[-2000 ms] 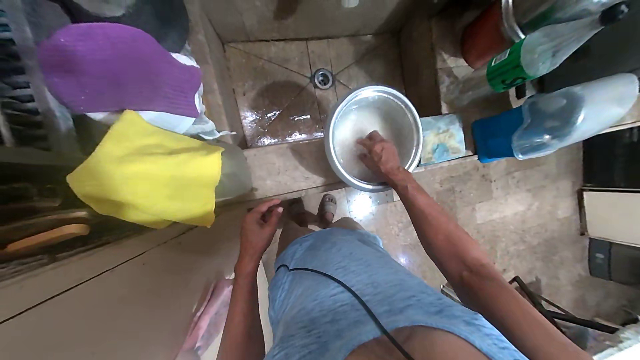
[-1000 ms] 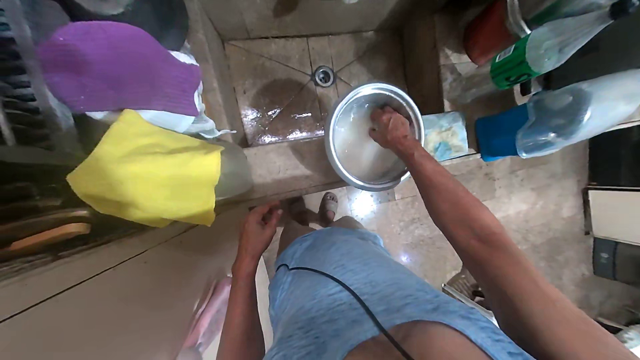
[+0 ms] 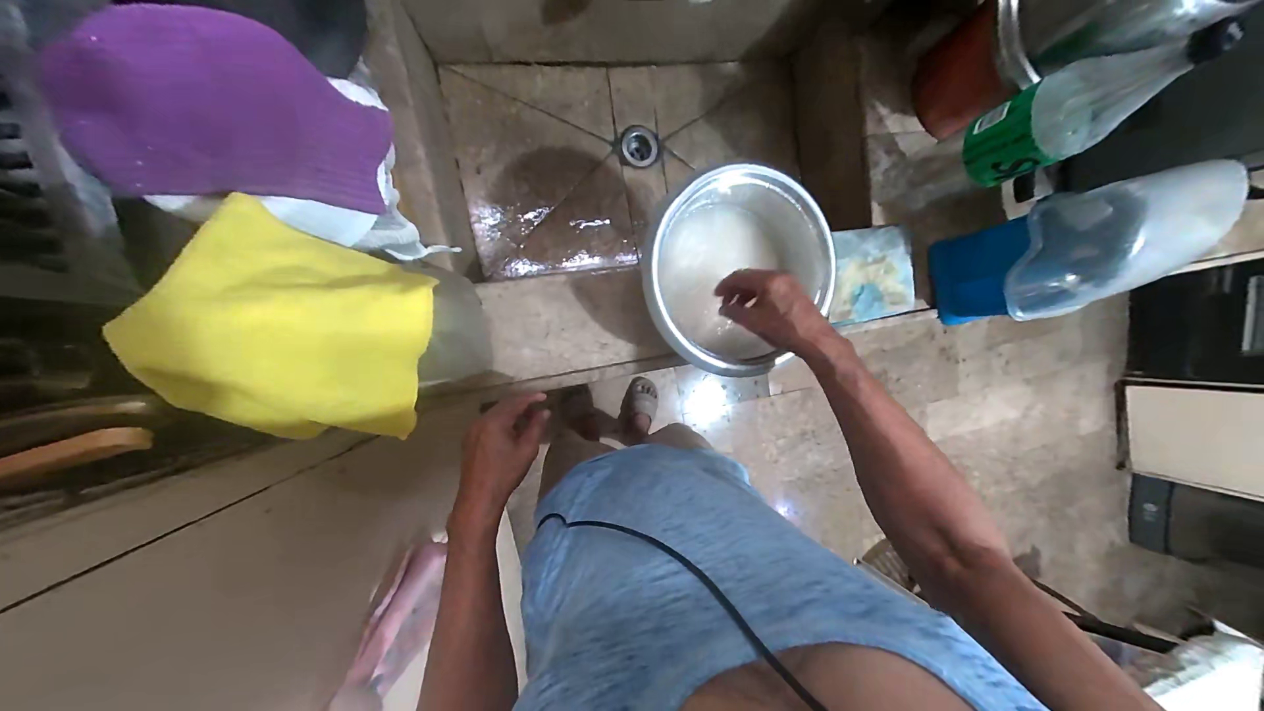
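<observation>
A round metal pot (image 3: 657, 286) stands on the front ledge of the tiled sink (image 3: 553, 178), partly over the basin. Cloudy whitish water (image 3: 716, 242) fills its lower part, and what lies under the water cannot be made out. My right hand (image 3: 770, 308) is inside the rim at the pot's near right side, fingers bent and pointing left, with nothing seen in them. Beside the counter edge, left of my legs, my left hand (image 3: 504, 444) hangs with its fingers loosely curled and no object visible in it.
A yellow cloth (image 3: 286, 326) and a purple cloth (image 3: 217, 109) lie at left. Right of the pot are a stained sponge or cloth (image 3: 874, 274), a blue container (image 3: 978, 267), a clear plastic piece (image 3: 1116, 242) and a green-labelled bottle (image 3: 1096, 109). The drain (image 3: 639, 146) is behind the pot.
My right hand has moved from the far right part of the pot to its near right side. The left hand has stayed about where it was.
</observation>
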